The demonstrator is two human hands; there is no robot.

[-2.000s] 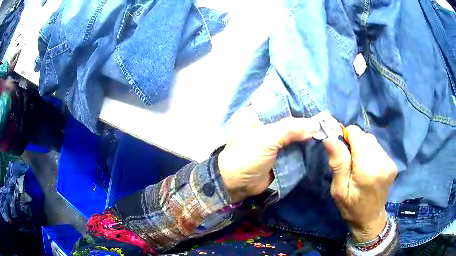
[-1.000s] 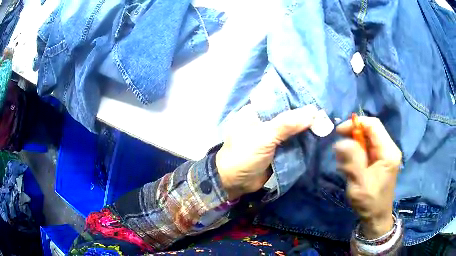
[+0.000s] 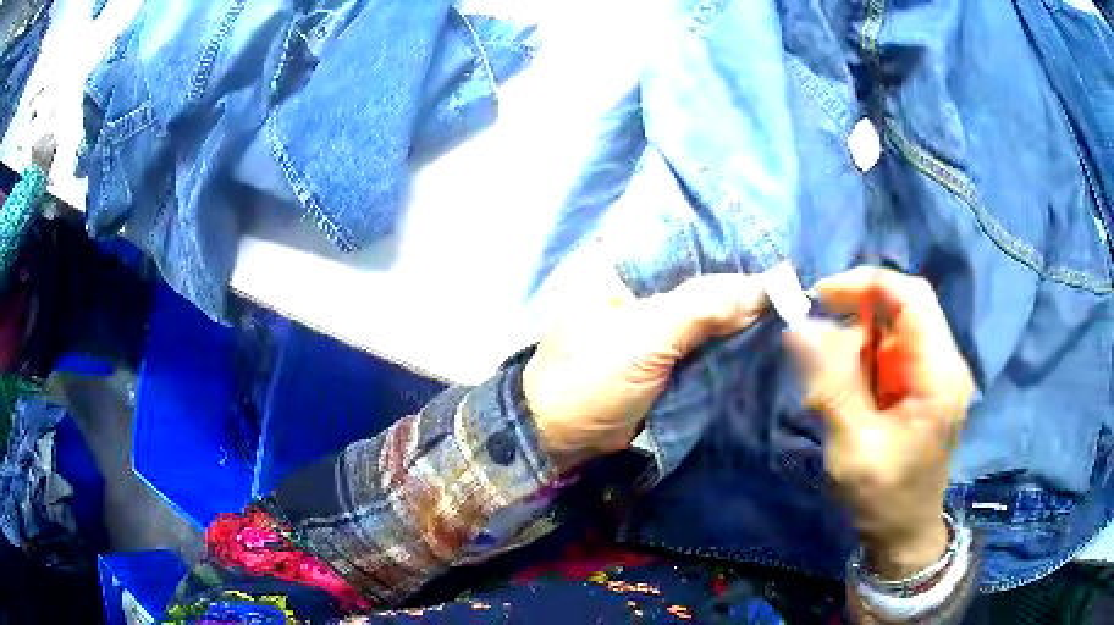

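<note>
A large blue denim garment (image 3: 1026, 354) lies under both hands. My left hand (image 3: 623, 354) pinches a small white label (image 3: 787, 294) and cloth between thumb and finger at a seam. My right hand (image 3: 892, 391) holds orange-handled snips (image 3: 882, 354) in the palm, blurred, with its fingertips at the label's right side. The snips' blades cannot be made out. A loose-looking white label piece (image 3: 865, 144) lies on the garment above the right hand. A small dark label (image 3: 987, 504) shows near the hem at the lower right.
Other denim garments (image 3: 354, 134) are heaped on the white table (image 3: 367, 287) at the left. Blue bins (image 3: 202, 403) stand below the table's front edge, with clothes (image 3: 37, 470) at the far lower left. A dark crate shows at the bottom right corner.
My right hand has moved away from the label and then back to it, with the snips turned into the palm. My left hand has barely moved and still pinches the label.
</note>
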